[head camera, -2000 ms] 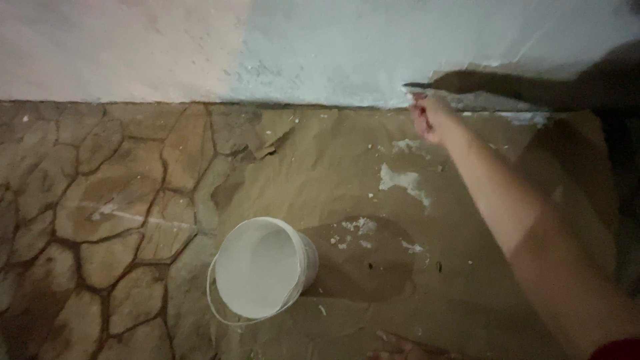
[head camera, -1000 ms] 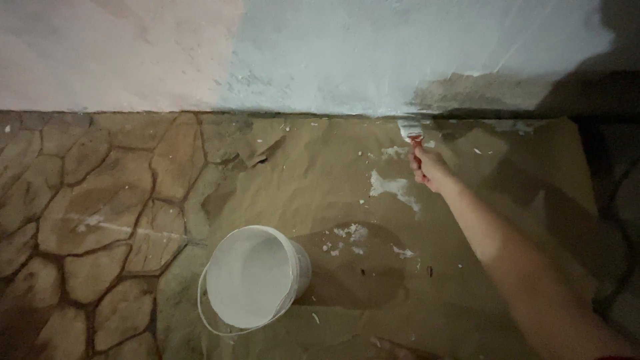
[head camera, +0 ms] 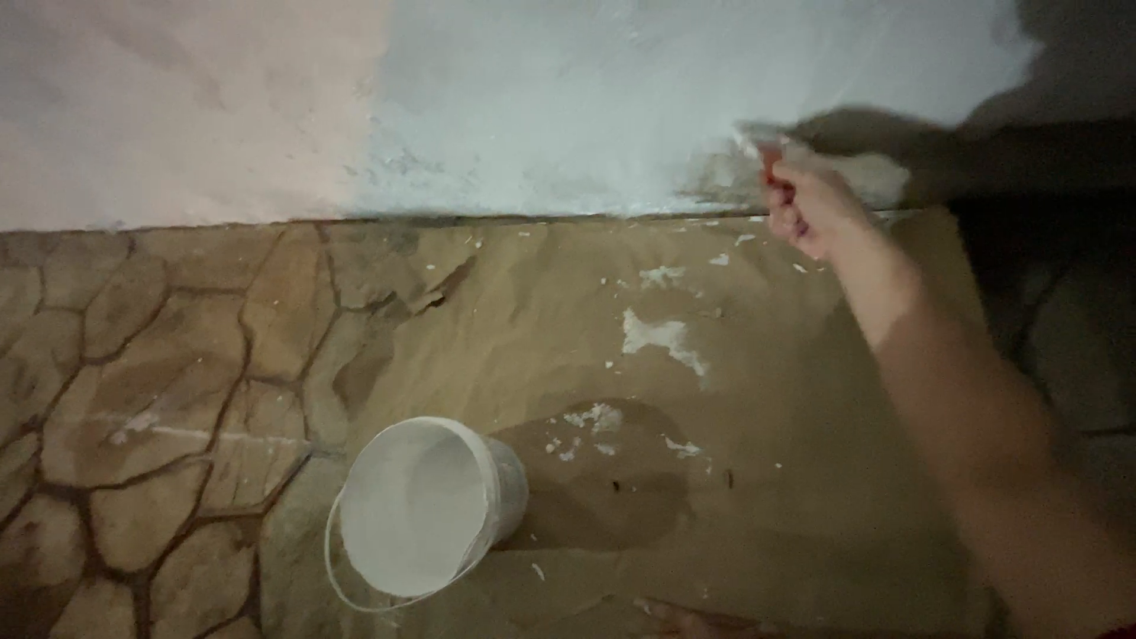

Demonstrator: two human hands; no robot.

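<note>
My right hand point(head camera: 812, 209) grips the red handle of a paintbrush point(head camera: 769, 162). The blurred bristles are against or close to the lower part of the pale painted wall point(head camera: 568, 106), beside a darker, bare-looking patch. At the bottom edge, dim fingers that look like my left hand point(head camera: 683, 619) lie low over the brown paper sheet; what they do is unclear. A white plastic bucket point(head camera: 510, 488) with a thin handle stands left of them, its inside white.
Brown protective paper point(head camera: 799, 532) covers the floor along the wall, with white paint splotches point(head camera: 661, 337) and a tear near its left side. Irregular stone paving point(head camera: 142, 390) lies to the left. A dark shadow falls over the wall at right.
One second ago the brush was at the foot of the wall, by the paper's edge. My right hand has since moved up and right with it, onto the wall.
</note>
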